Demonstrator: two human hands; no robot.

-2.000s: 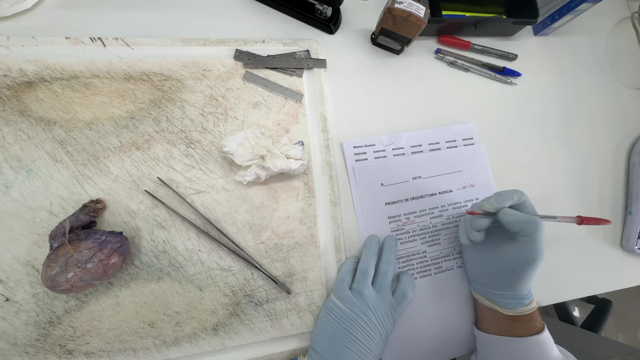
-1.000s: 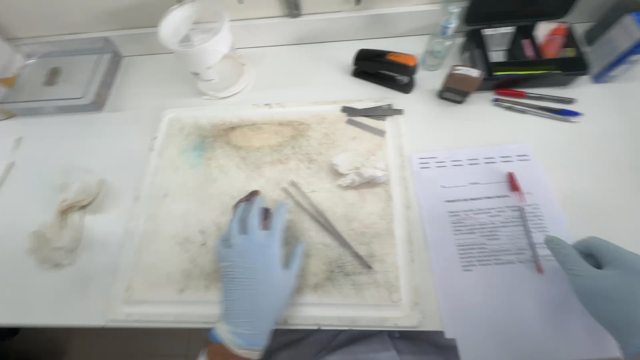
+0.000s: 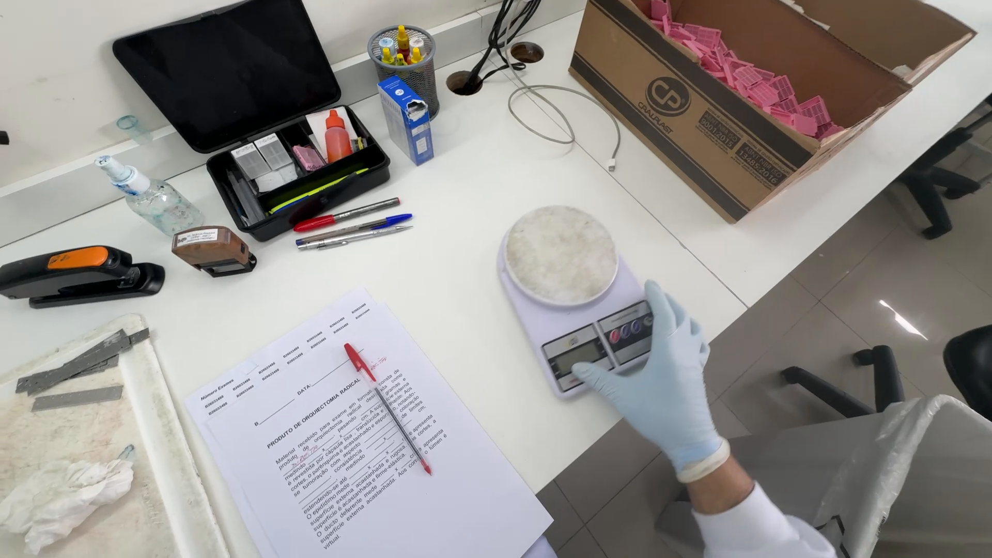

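My right hand point(image 3: 659, 380), in a light blue glove, rests on the front end of a white digital kitchen scale point(image 3: 511, 298). Its thumb lies by the scale's display and its fingers curl over the far edge near the buttons. The scale's round plate point(image 3: 561, 254) is stained and bears nothing. Left of the scale lie printed paper sheets point(image 3: 349, 480) with a red ballpoint pen point(image 3: 399, 422) on top. My left hand is outside the view.
A white cutting board point(image 3: 167, 457) holds metal strips point(image 3: 77, 397) and crumpled tissue point(image 3: 70, 496). Behind are a stapler point(image 3: 77, 273), stamp point(image 3: 213, 249), spray bottle point(image 3: 151, 198), open black case point(image 3: 310, 205), pens point(image 3: 353, 231), blue box point(image 3: 407, 124) and cardboard box point(image 3: 682, 108) of pink cassettes. A lined bin point(image 3: 876, 473) stands below.
The view has swung right, bringing in the scale. My right hand let go of the red pen and is now on the scale. My left hand, one second ago over the dark tissue specimen, has left the view.
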